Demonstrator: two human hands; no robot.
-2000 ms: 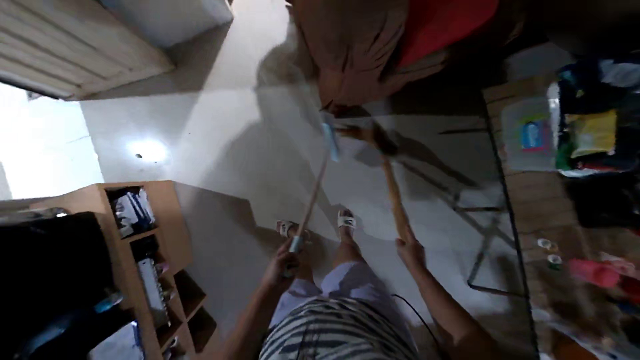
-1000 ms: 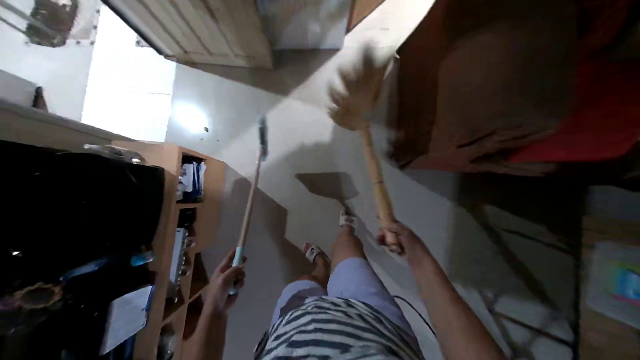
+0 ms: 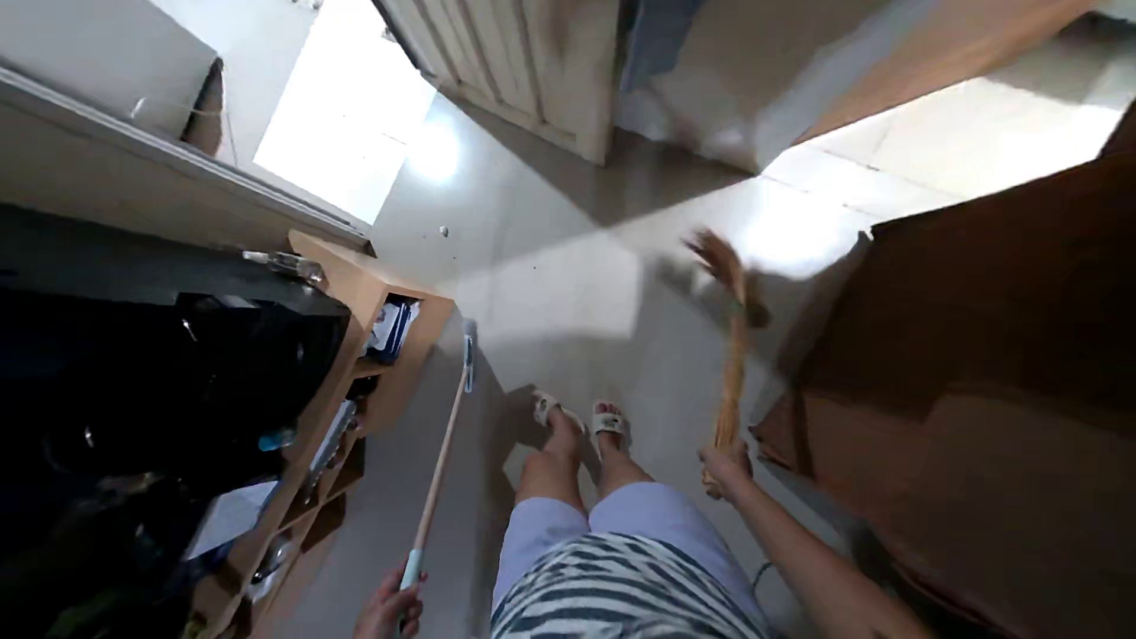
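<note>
At the lower left, my left hand (image 3: 390, 605) grips the pale blue end of a long wooden handle (image 3: 441, 461). At its far end is a narrow light blue head (image 3: 469, 355), beside the shelf unit; its exact kind cannot be told. My right hand (image 3: 728, 469) is closed around the lower part of a straw broom (image 3: 731, 382). The broom's fanned bristles (image 3: 717, 257) point away from me over the pale floor, slightly blurred. The two tools are apart, one on each side of my feet.
A wooden shelf unit (image 3: 426, 346) with papers and other items stands at left. A panelled door (image 3: 532, 71) is at the top, beside a bright doorway. Brown cloth-like covering (image 3: 958, 461) fills the right side. Small specks lie on the pale floor (image 3: 550, 293).
The view has turned a lot, bringing the door and doorway closer to the middle. The broom's bristles, spread wide a second ago, now look narrower. Both hands keep their hold.
</note>
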